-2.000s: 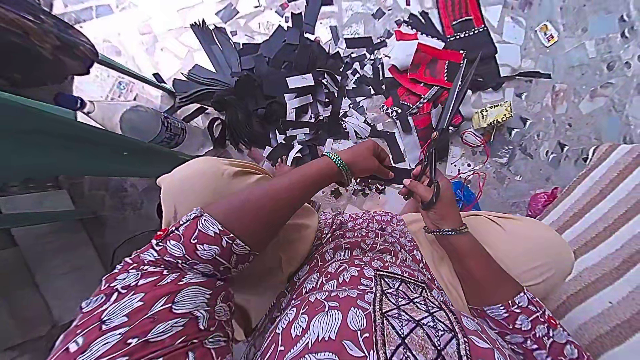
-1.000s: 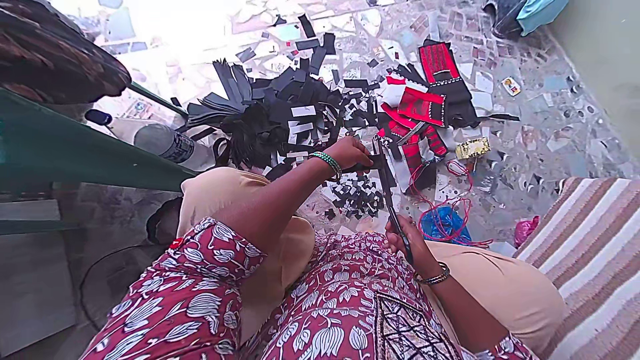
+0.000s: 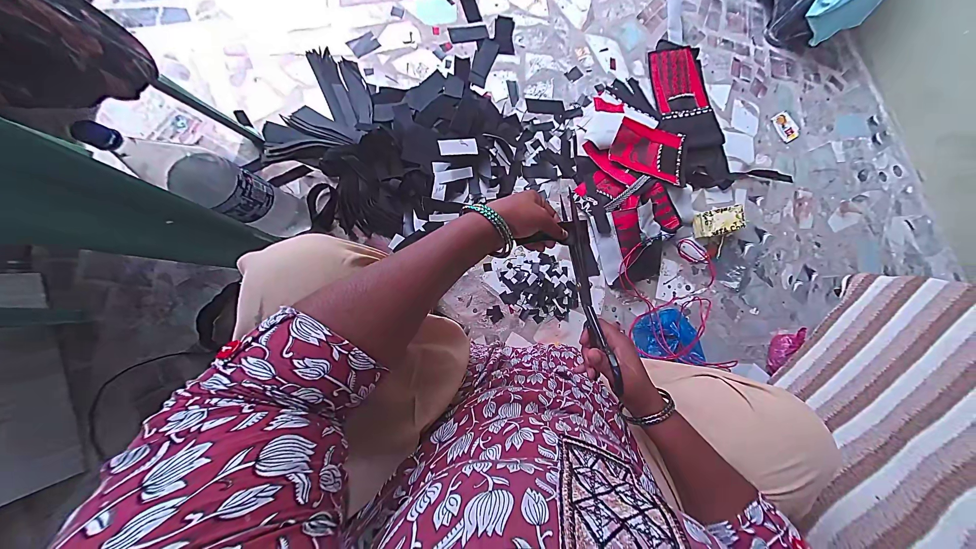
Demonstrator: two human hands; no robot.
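Observation:
My right hand (image 3: 616, 360) grips the handles of long dark scissors (image 3: 583, 278), whose blades point away from me. Between my left hand's (image 3: 530, 217) fingers is a small black strip (image 3: 550, 235), its end at the scissor blades. Below that hand lies a pile of small black and white cut pieces (image 3: 537, 286) on the floor. Farther off is a large heap of black strips (image 3: 427, 130) with some white pieces among them. Red and black patterned fabric pieces (image 3: 648, 149) lie beyond the scissors to the right.
A plastic bottle (image 3: 221, 187) lies at left beside a green bar (image 3: 114, 191). To the right are a yellow patterned block (image 3: 719, 220), a blue plastic bag (image 3: 669, 335) with red cord (image 3: 701, 305), a pink bundle (image 3: 785, 349) and a striped cloth (image 3: 892, 412).
Two seconds ago my hands were close together at the scissors; now my right hand is nearer my lap, and the small cut pieces show between them. The view has shifted somewhat.

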